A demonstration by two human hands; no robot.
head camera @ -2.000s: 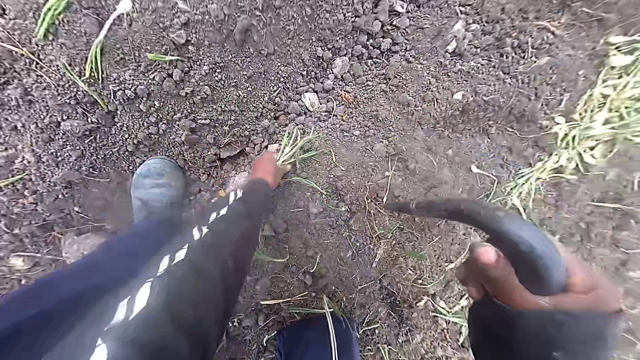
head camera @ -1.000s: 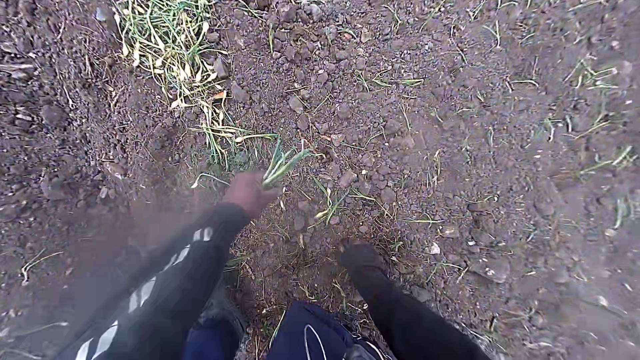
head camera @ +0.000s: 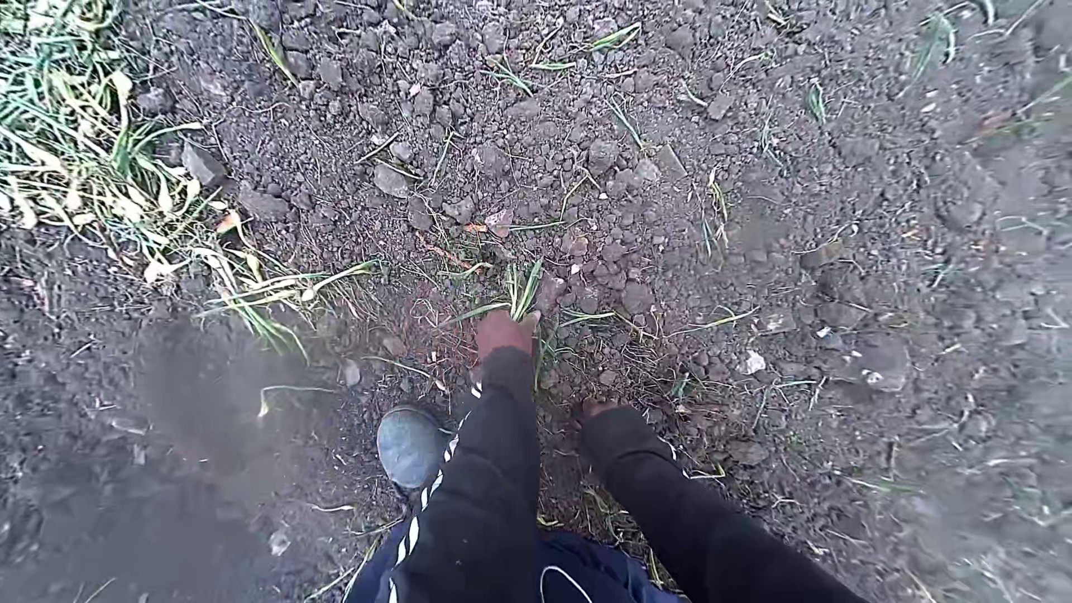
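My left hand (head camera: 507, 333), at the end of a dark sleeve with a white stripe, is closed round a small bunch of green plants with long thin leaves (head camera: 524, 289), whose tips stick out above the fingers. To its right and a little lower, my right hand (head camera: 600, 408) is low at the soil, mostly hidden by its dark cuff; its fingers and anything in them cannot be made out. At the upper left lies a heap of pulled onion-like plants (head camera: 75, 159) with pale bulbs and green leaves.
Loose brown soil (head camera: 754, 276) with clods, stones and scattered green shoots spreads all round. A rubber boot's toe (head camera: 410, 446) stands just left of my left forearm. Dark blue clothing (head camera: 586, 565) shows at the bottom edge. Several loose plants (head camera: 285, 289) trail from the heap.
Two seconds ago my right hand held a curved dark tool up at the right; now that hand is down at the soil and no tool shows. The view has shifted a lot.
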